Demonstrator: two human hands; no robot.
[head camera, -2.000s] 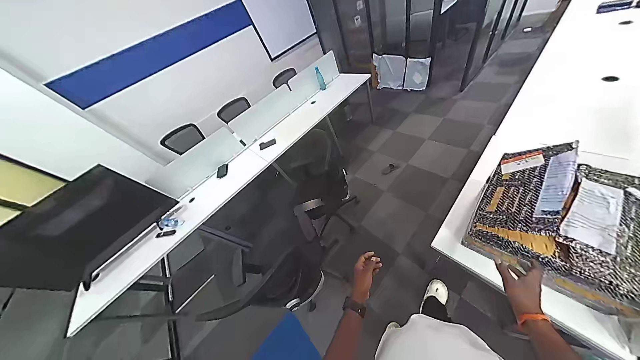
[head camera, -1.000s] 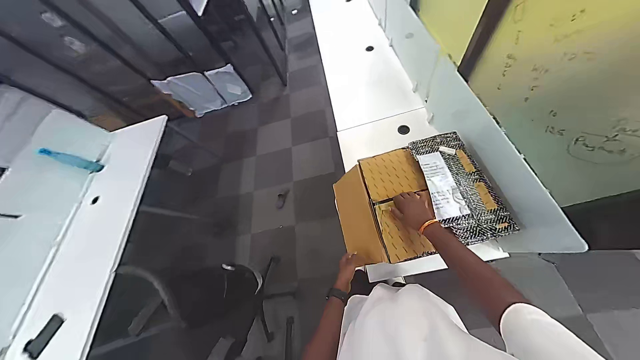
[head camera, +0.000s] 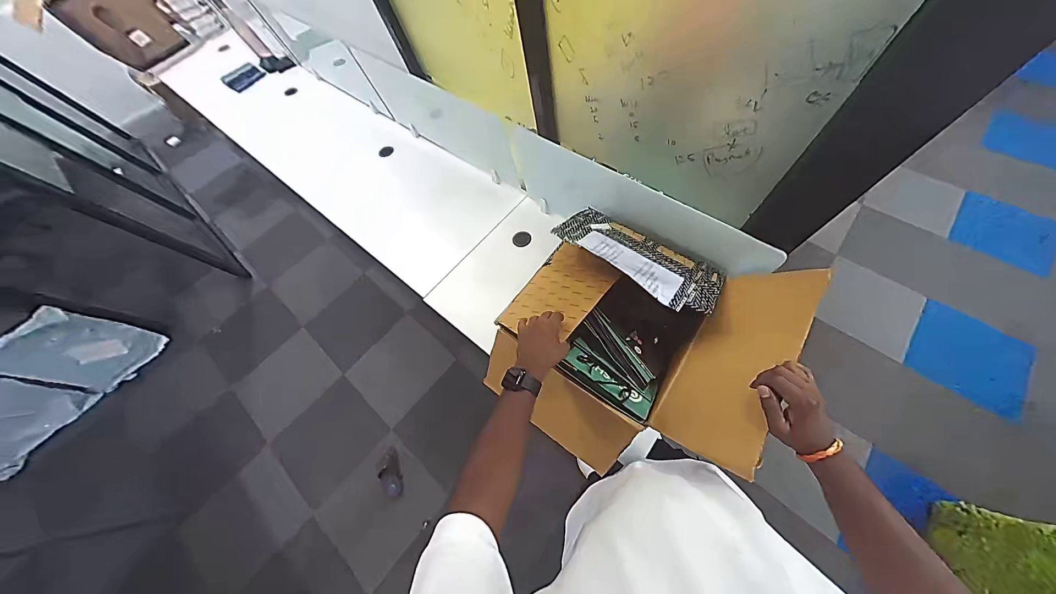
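An opened cardboard box (head camera: 590, 421) stands on the near end of the white desk, its flaps spread outward. Inside lie several flat green packets (head camera: 610, 371) with dark edges, leaning over one another. My left hand (head camera: 542, 342) rests on the left flap, fingers bent over its edge; whether it grips the flap cannot be told. At the outer edge of the right flap (head camera: 734, 355) is my right hand (head camera: 796, 404), its fingers curled, with no clear hold visible. The far flap is covered in black-and-white patterned tape and bears a white printed sheet (head camera: 634, 266).
The long white desk (head camera: 346, 181) runs to the upper left, with cable holes and a dark blue item (head camera: 243, 77) far along it. A frosted partition (head camera: 643, 198) borders its right side. Wrapped flat panels (head camera: 82, 355) lie on the floor at left; a small dark object (head camera: 390, 474) lies nearer.
The box flaps now stand apart and the green packets inside show. My right hand has moved from the box top to the right flap's outer edge. The view has turned right.
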